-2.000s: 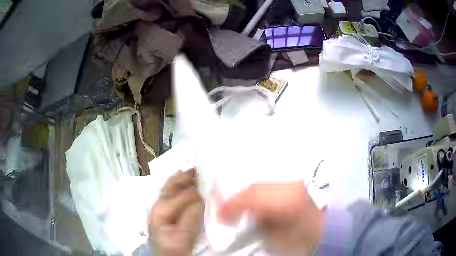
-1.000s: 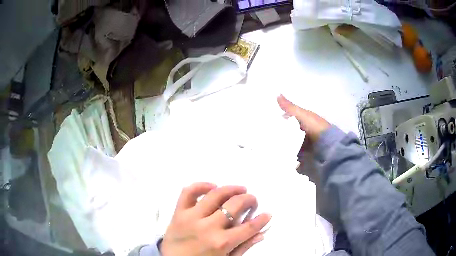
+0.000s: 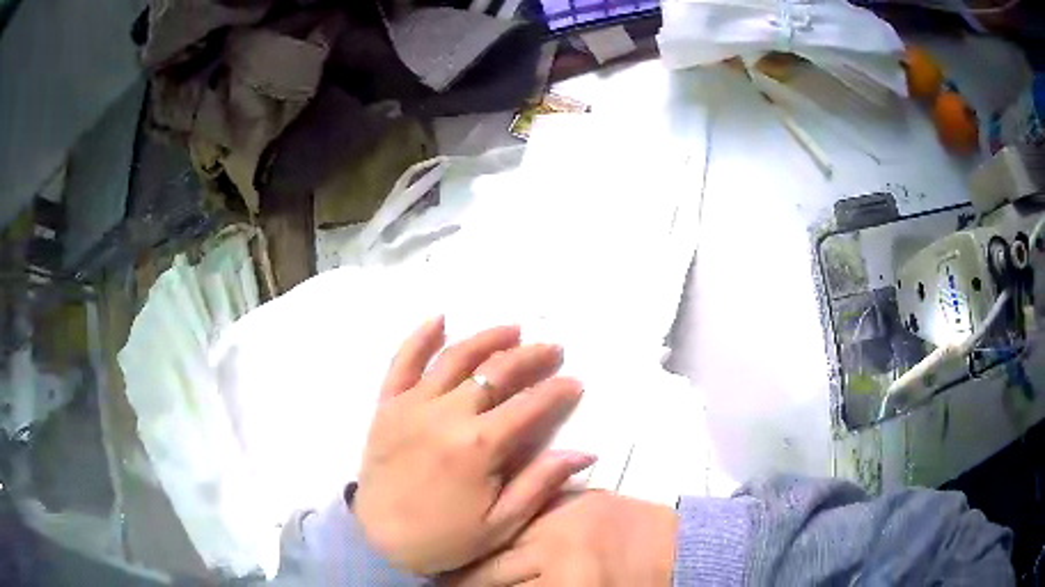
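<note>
White garment pieces (image 3: 596,252) lie in bright, overexposed layers in front of me, with straight edges showing at their right side. My left hand (image 3: 458,447), with a ring, lies spread on top of them, palm down. My right hand (image 3: 596,539) is at the bottom centre, partly under my left hand; its fingers are hidden, so its grip cannot be told. More white pieces (image 3: 183,378) lie fanned at the left. A white strip (image 3: 395,201) curves out behind the pieces.
A sewing machine (image 3: 951,298) stands at the right edge. A tied white bundle (image 3: 791,40), two oranges (image 3: 955,120) and a lit phone (image 3: 596,9) are at the back. A dark brown-grey cloth heap (image 3: 309,103) lies back left. A small card (image 3: 548,111) is partly covered.
The raised white piece now lies flat. My right hand has moved from the right side of the cloth down beside my left hand. My left hand has moved slightly up and left since one second ago.
</note>
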